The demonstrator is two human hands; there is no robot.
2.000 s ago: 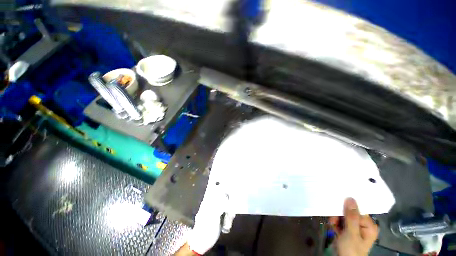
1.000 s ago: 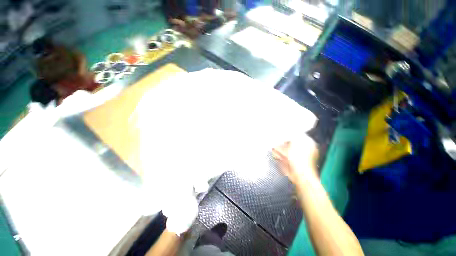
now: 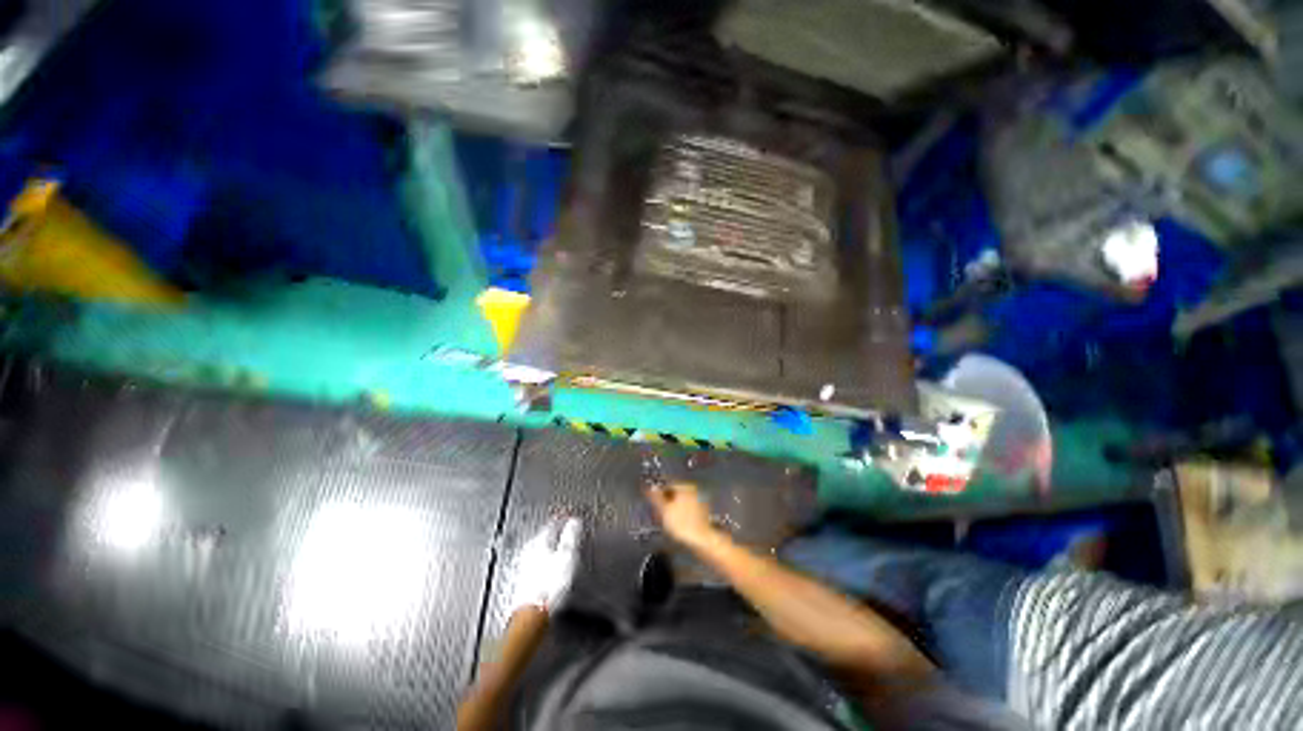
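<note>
My left hand (image 3: 543,566), in a white glove, is low in the picture in front of my body, blurred, with nothing visible in it. My bare right hand (image 3: 683,514) is just right of it, fingers bent and blurred; I cannot tell if it holds something small. Ahead is a press bed (image 3: 700,340), a dark steel plate. A square mould (image 3: 736,217) with rows of small cavities lies on it. Neither hand touches the bed or the mould.
A control box (image 3: 936,446) with red parts is right of the press bed. A person in a striped garment (image 3: 1129,650) and jeans is close at the lower right. Green framing (image 3: 286,343) runs along the press front, above the shiny patterned floor (image 3: 215,528). A yellow part (image 3: 79,250) is at far left.
The view has turned from the bench with cardboard to the press. The large white sheet that both hands held is out of view. Both hands are now low, near my body.
</note>
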